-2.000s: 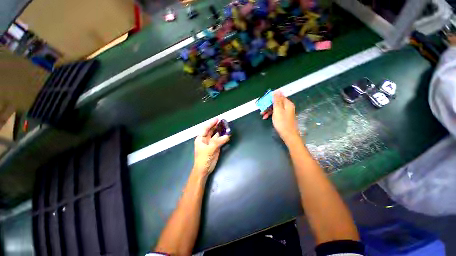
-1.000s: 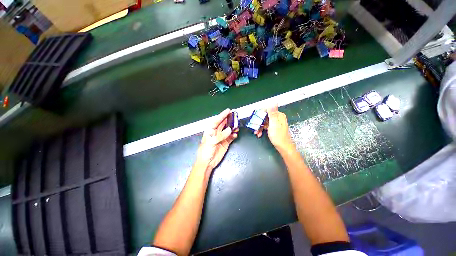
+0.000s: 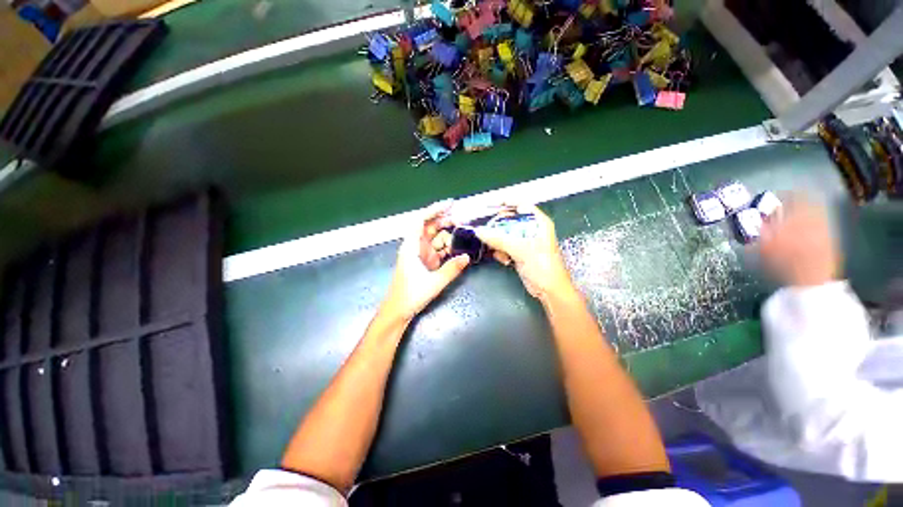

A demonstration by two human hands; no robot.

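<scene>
My left hand [image 3: 424, 259] holds a small dark square watch-like unit [image 3: 465, 245] above the green bench, just in front of the pale rail. My right hand [image 3: 527, 248] is against the unit's right side and holds a light-blue binder clip [image 3: 515, 227], partly hidden by the fingers. The two hands are close together. Whether the clip grips the unit cannot be told.
A multicoloured binder clip pile [image 3: 535, 59] lies beyond the rail [image 3: 327, 246]. A black divided foam tray [image 3: 109, 347] is at left, another [image 3: 74, 89] farther back. Several small square units [image 3: 708, 207] lie at right, near a neighbour's blurred hand [image 3: 807, 238].
My hands have come together, bringing the blue clip to the dark unit. A neighbouring person's white-sleeved arm has reached in beside the units at the right.
</scene>
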